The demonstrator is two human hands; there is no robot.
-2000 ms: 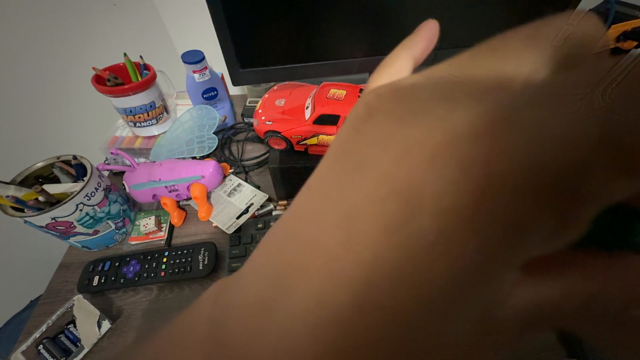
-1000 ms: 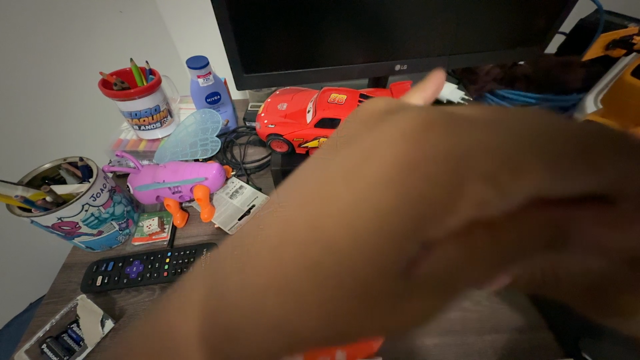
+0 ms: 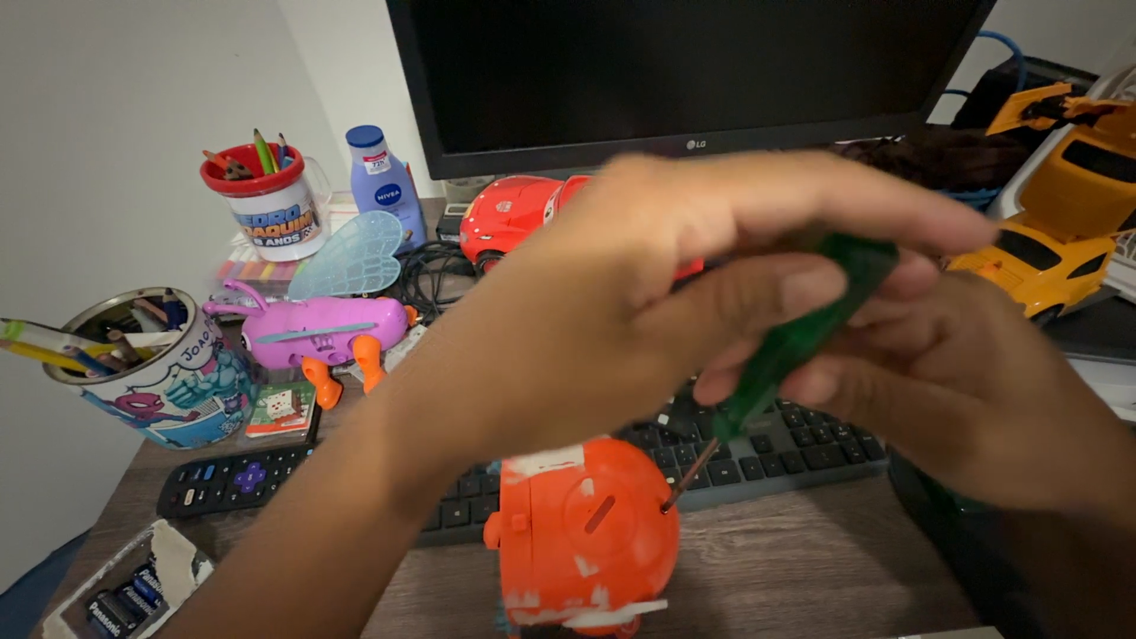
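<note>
Both hands are on a screwdriver with a green translucent handle (image 3: 794, 346), held tilted above the desk. My left hand (image 3: 657, 266) has its thumb and fingers around the upper handle. Close behind it, my right hand (image 3: 923, 382) touches the handle lower down with its fingertips. The metal shaft runs down to a small hole near the right edge of an orange plastic toy part (image 3: 586, 532), which has a slot and whitish patches; how deep the tip sits cannot be told. That part lies at the front edge of a black keyboard (image 3: 799, 453).
A monitor (image 3: 692, 80) stands behind the hands, with a red toy car (image 3: 510, 217) below it. At left are a pencil tin (image 3: 191, 382), a mug (image 3: 275, 213), a lotion bottle (image 3: 388, 191), a purple winged toy (image 3: 324, 330), a remote control (image 3: 231, 479) and a box of batteries (image 3: 133, 595). Yellow toy vehicles (image 3: 1038, 257) stand right.
My left arm has drawn back from across the view, so the orange part, the keyboard, the green screwdriver and my right hand now show clearly.
</note>
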